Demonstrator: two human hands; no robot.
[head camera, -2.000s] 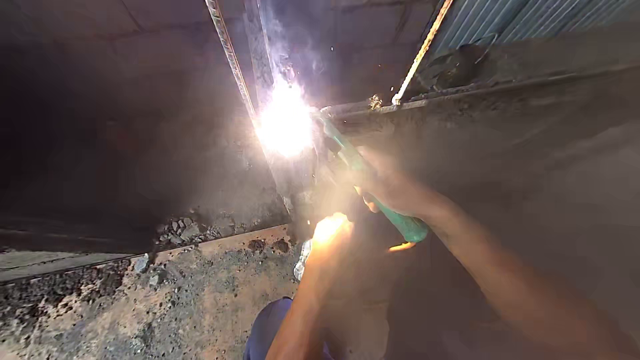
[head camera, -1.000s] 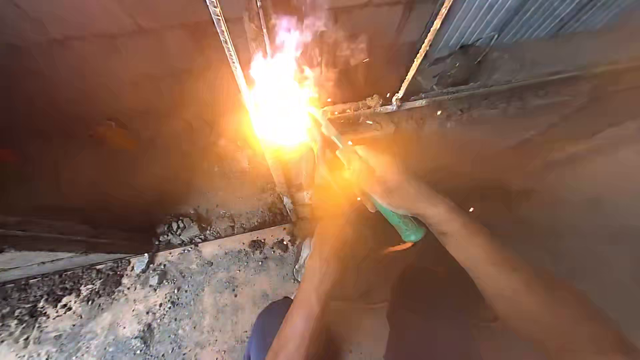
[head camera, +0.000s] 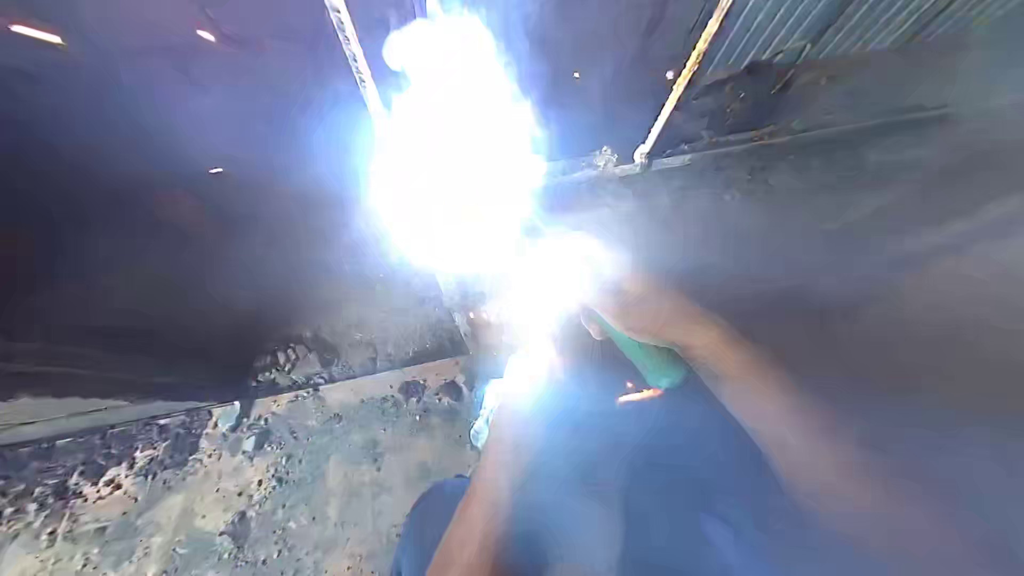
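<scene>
A white welding arc (head camera: 456, 152) glares at the upper middle and hides the work beneath it. My right hand (head camera: 640, 308) is closed around the green handle of an electrode holder (head camera: 652, 360), right of and below the arc; the holder's front end is lost in the light. My left hand (head camera: 532, 364) is below the arc and washed out by the glare, so its fingers and whatever it holds cannot be made out. A thin ribbed steel bar (head camera: 356, 60) runs down into the glare from the upper left.
A rusty ribbed bar (head camera: 688, 76) slants down to a metal edge (head camera: 672, 162) at the upper right. Corrugated metal sheet (head camera: 800, 28) fills the top right. Rubble (head camera: 296, 360) lies by the rough floor's edge (head camera: 320, 480). Sparks fly at the upper left; haze hangs at right.
The glare has turned from orange to blue-white and spread downward over the holder's front and my left hand. Sparks now show at the upper left. My right hand stays on the green handle.
</scene>
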